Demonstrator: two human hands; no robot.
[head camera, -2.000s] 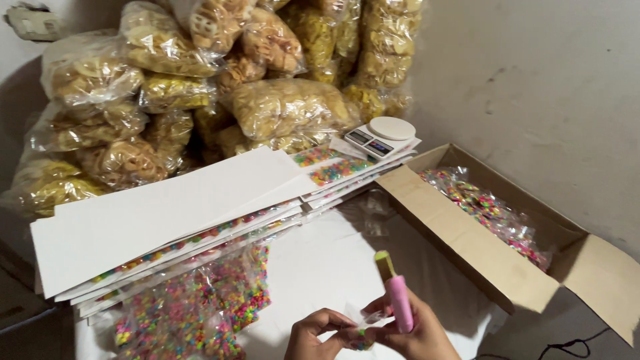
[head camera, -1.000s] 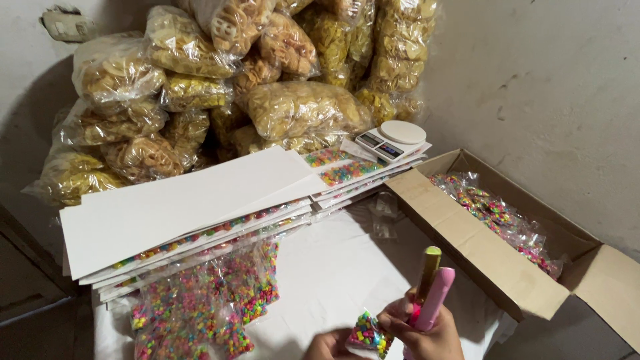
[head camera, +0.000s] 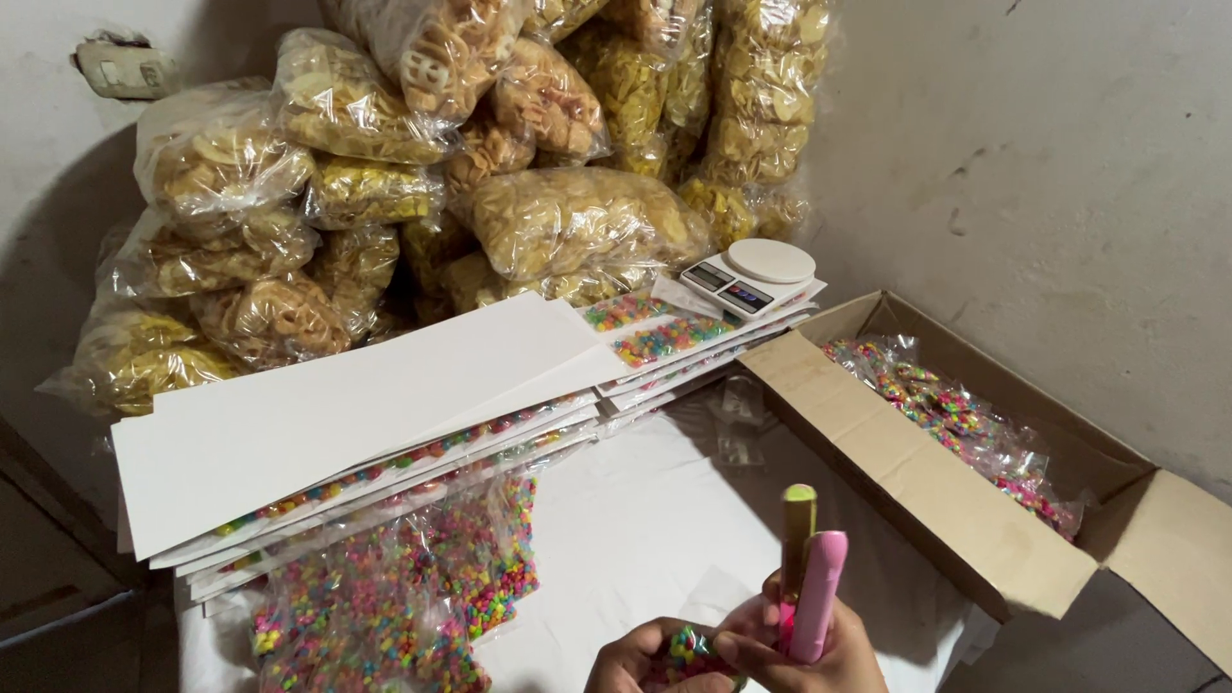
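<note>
At the bottom centre, my left hand (head camera: 630, 659) is closed around a small clear bag of multicoloured candies (head camera: 688, 653). The fingers of my right hand (head camera: 818, 645) touch the same bag. A pink pen-like tube (head camera: 820, 597) and a yellow-green one (head camera: 798, 544) stand upright in my right hand, with a bright pink piece low between them. Just behind the hands, a piece of clear plastic film (head camera: 714, 592) shows. To the left lie several clear bags of small coloured candies (head camera: 385, 597) on the white-covered table (head camera: 616, 539).
White sheets (head camera: 375, 395) are stacked with candy packets between them. A kitchen scale (head camera: 751, 279) rests at the stack's right end. An open cardboard box (head camera: 914, 472) holds candy bags (head camera: 943, 409) at right. Large clear bags of snacks (head camera: 587, 221) are piled behind, against the wall.
The candy bag showed above my left fingers one second ago; now my hands enclose more of it. The pink and yellow-green tubes remain in my right hand.
</note>
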